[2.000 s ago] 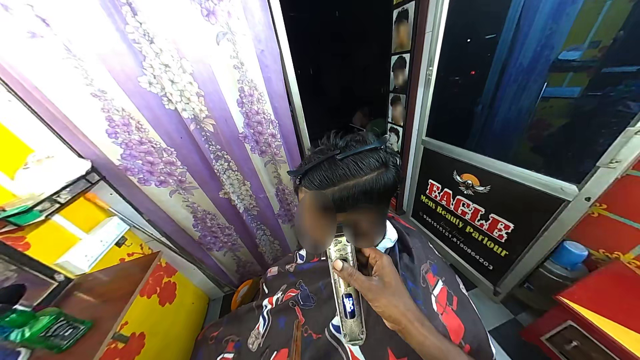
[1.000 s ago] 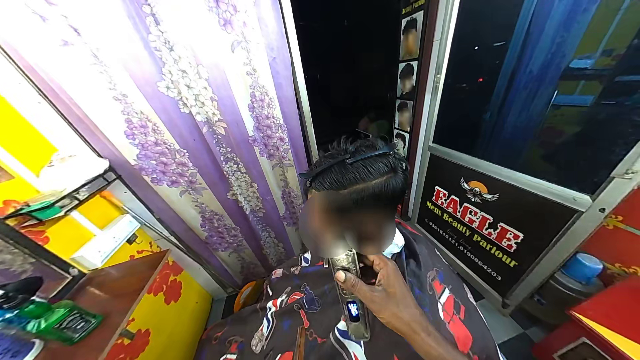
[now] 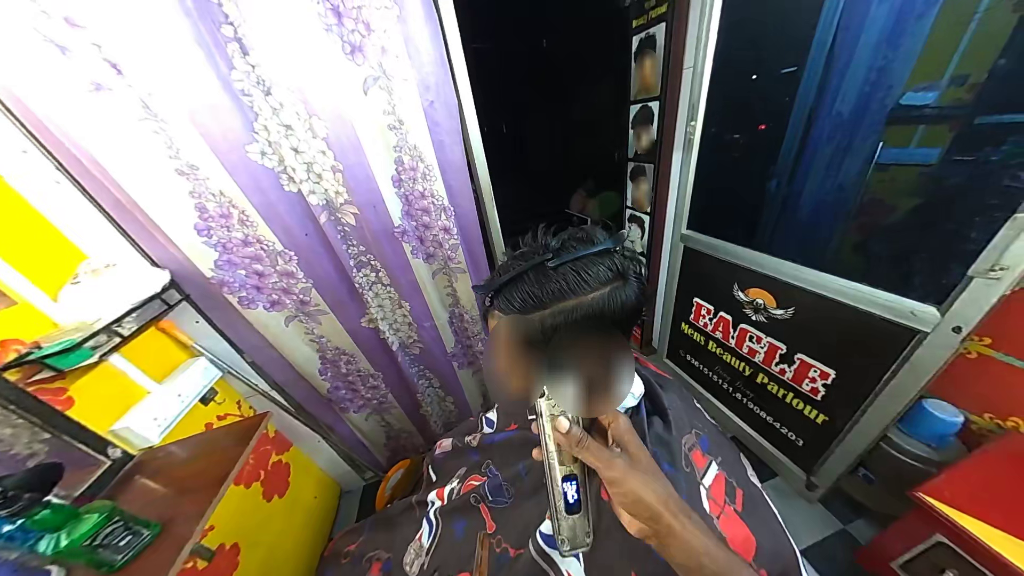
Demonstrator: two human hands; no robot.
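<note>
My right hand point(image 3: 612, 456) grips a metallic hair clipper point(image 3: 566, 480) with a lit display, its blade end up at the lower side of a seated person's head. The person's dark hair point(image 3: 568, 280) is parted along a line, and black sectioning clips point(image 3: 588, 250) hold the top part. A dark barber cape point(image 3: 448, 512) with printed barber tools covers the person. The side of the head by the blade is blurred, so contact cannot be told. My left hand is not in view.
A purple floral curtain point(image 3: 344, 200) hangs at the left. At lower left, a green bottle point(image 3: 108, 536) stands by an open wooden compartment point(image 3: 192, 480). A glass door with a lettered panel point(image 3: 768, 360) is at the right, near a blue bowl point(image 3: 932, 422) and a red cabinet point(image 3: 960, 512).
The clipper and my right hand stay near the same part of the head, and the hand still grips the clipper. The view has shifted slightly.
</note>
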